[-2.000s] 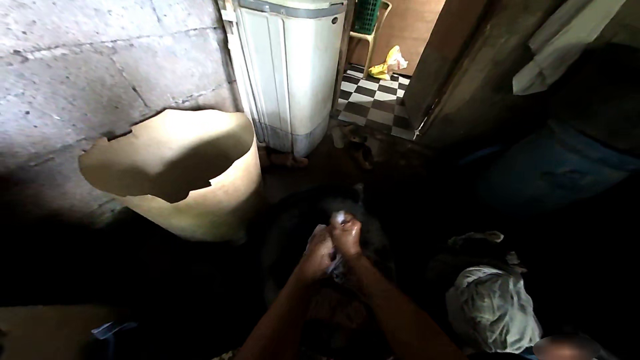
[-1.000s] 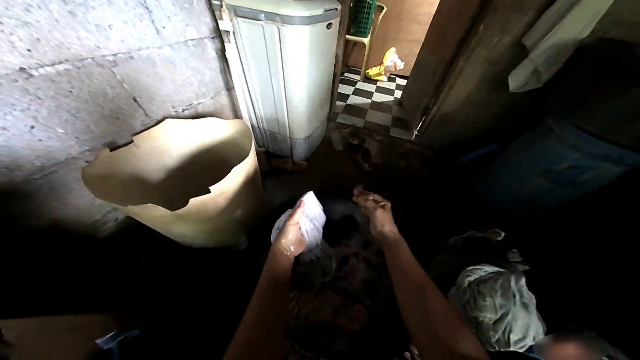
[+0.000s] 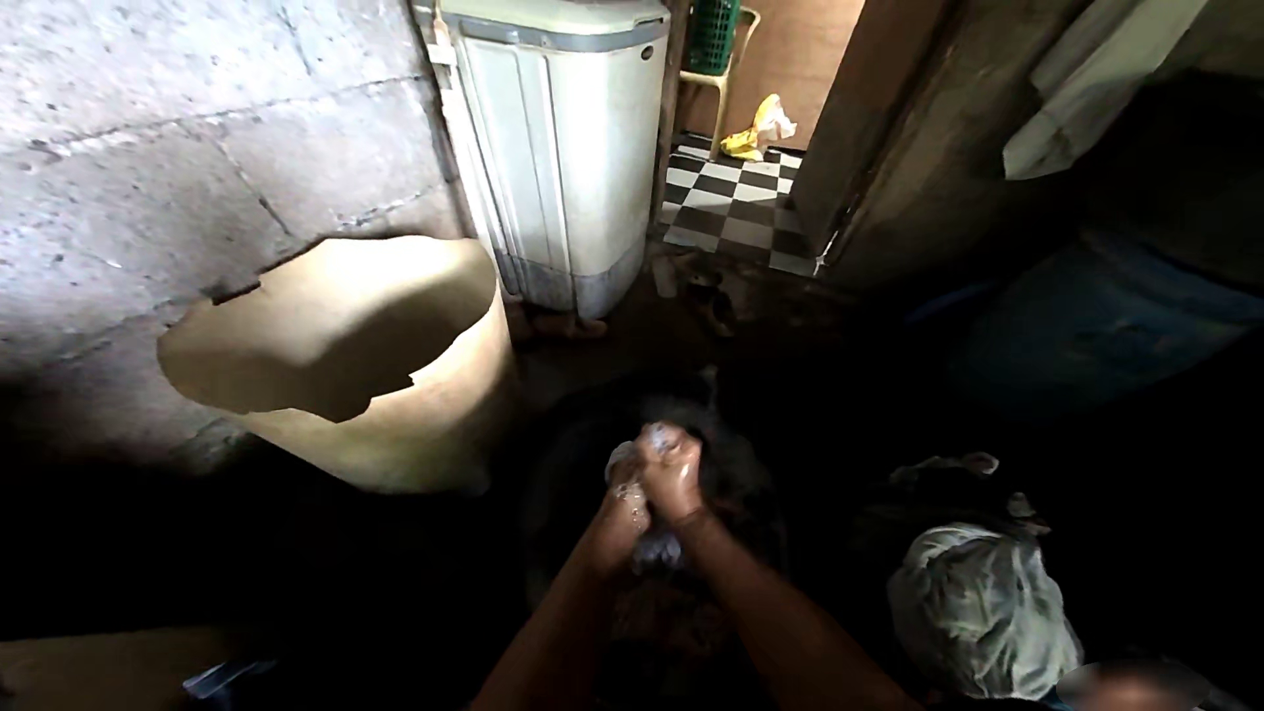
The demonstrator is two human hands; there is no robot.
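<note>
My left hand [image 3: 628, 499] and my right hand [image 3: 673, 466] are pressed together, both closed on a wet, light-coloured cloth [image 3: 659, 551]. Part of the cloth hangs below the hands and a bit shows at their top. White suds cling to the skin of both hands. Beneath them is a dark round basin [image 3: 765, 484], hard to make out in the shadow, with dim reddish-brown cloth inside it near my forearms.
A broken-rimmed beige tub [image 3: 434, 425] stands left by the block wall. Behind it is a white washing machine [image 3: 602, 148]. A pale cloth bundle [image 3: 987, 612] lies at right, below a blue barrel [image 3: 1116, 316]. A doorway shows a checkered floor [image 3: 731, 202].
One second ago my hands were apart, the left holding the cloth up. Now they have come together on the cloth, lower over the basin.
</note>
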